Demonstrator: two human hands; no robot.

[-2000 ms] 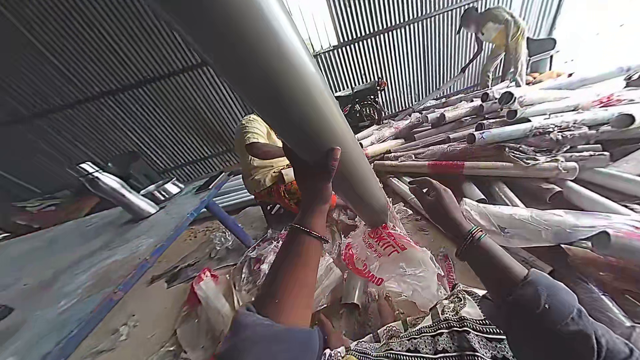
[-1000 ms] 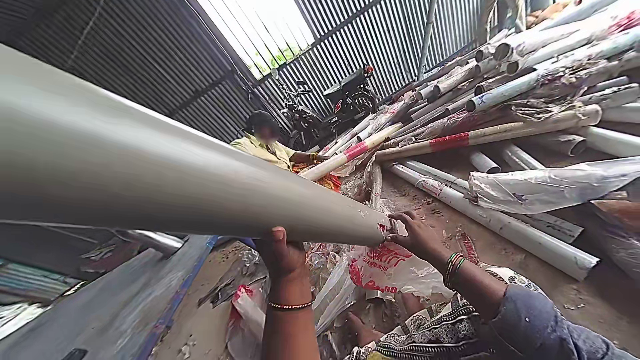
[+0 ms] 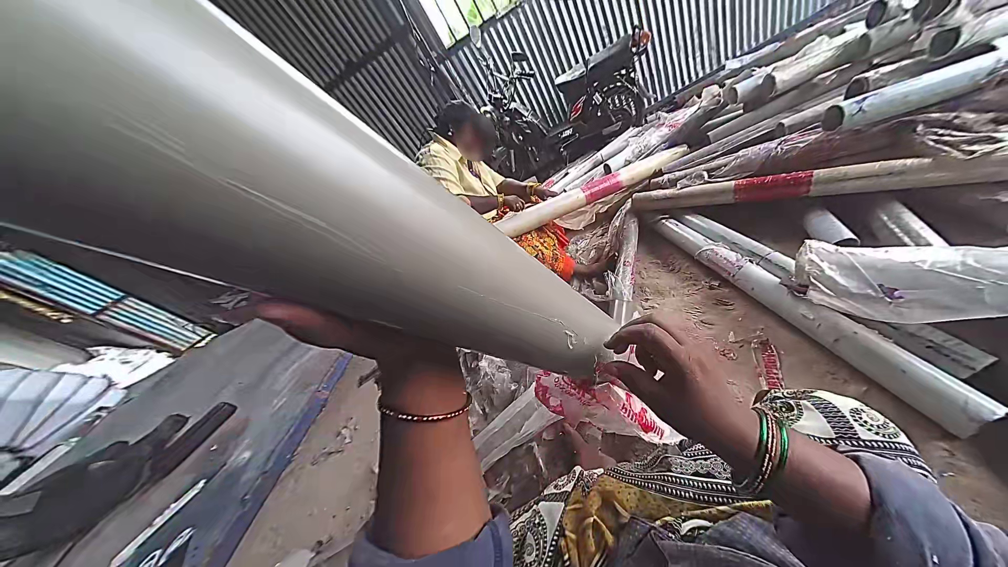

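Observation:
A large grey plastic pipe (image 3: 339,213) slants across the head view from the upper left down to the centre. My left hand (image 3: 354,335) supports it from below, palm up, its fingers partly hidden by the pipe. At the pipe's lower end is my right hand (image 3: 661,370), thumb and forefinger curled close to the rim; whether they pinch the thin plastic film there is unclear. Clear plastic wrap with red print (image 3: 630,413) lies just under that end, above my patterned cloth (image 3: 677,480).
A co-worker in a yellow top (image 3: 453,165) sits beyond the pipe, near a white pipe with a red band (image 3: 602,187). Wrapped pipes (image 3: 835,331) lie at right. Motorcycles (image 3: 606,94) stand behind. A blue-edged board (image 3: 291,441) is at left.
The pipe was steeper two seconds ago and has tilted lower across the view. My right hand, earlier apart from the pipe, is now at its lower end. The view has shifted.

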